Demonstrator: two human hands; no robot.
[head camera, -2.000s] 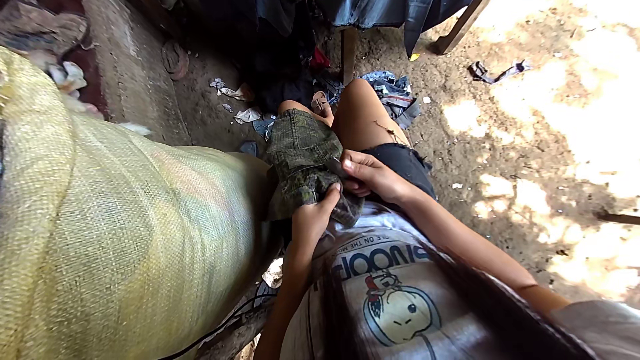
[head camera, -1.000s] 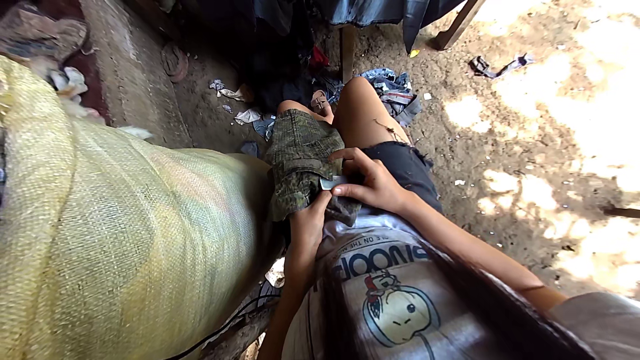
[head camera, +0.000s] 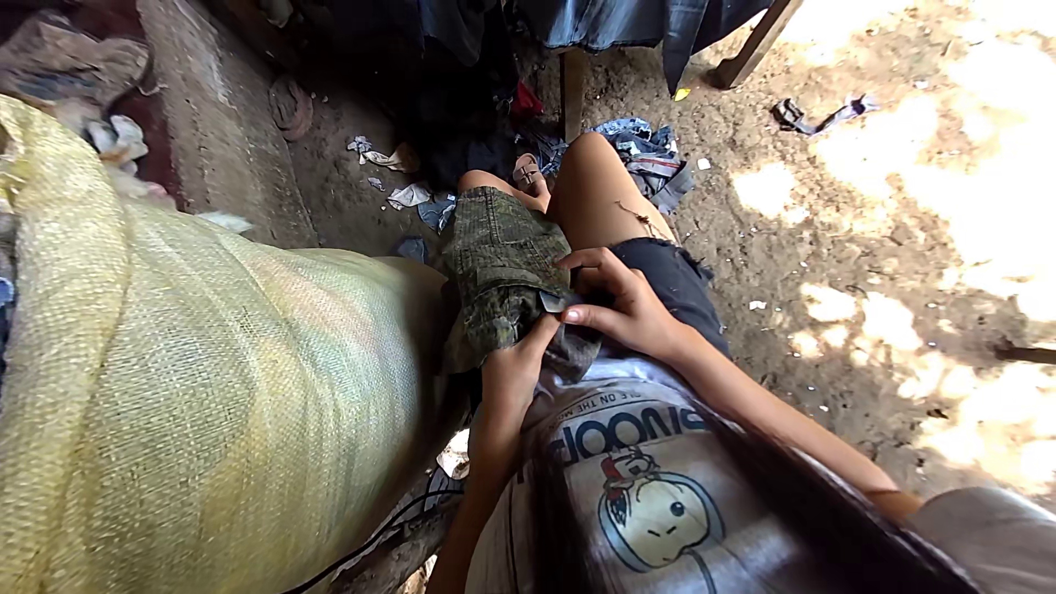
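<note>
A green camouflage garment (head camera: 503, 247) with seams and a pocket-like flap lies across my lap. My left hand (head camera: 520, 359) grips its near edge, with the thumb on top and the fingers hidden beneath the cloth. At the left thumb tip a small flat grey piece (head camera: 551, 303) shows; whether it is a blade or a tag, I cannot tell. My right hand (head camera: 623, 301) is at the right edge of the garment, thumb tip beside the grey piece and index finger extended over the cloth. Whether the right fingers pinch anything is unclear.
A bulging yellow woven sack (head camera: 247, 371) fills the left side. Denim cloth (head camera: 602, 21) hangs over a wooden-legged stand (head camera: 755, 45) ahead. Fabric scraps (head camera: 652, 161) lie on the dirt ground (head camera: 742, 247) beyond my knees. A concrete ledge (head camera: 223, 124) runs at the upper left.
Two seconds ago both hands were at the garment's edge with the right fingers more closed together. The right index finger has since lifted and extended, and the grey piece has come into view.
</note>
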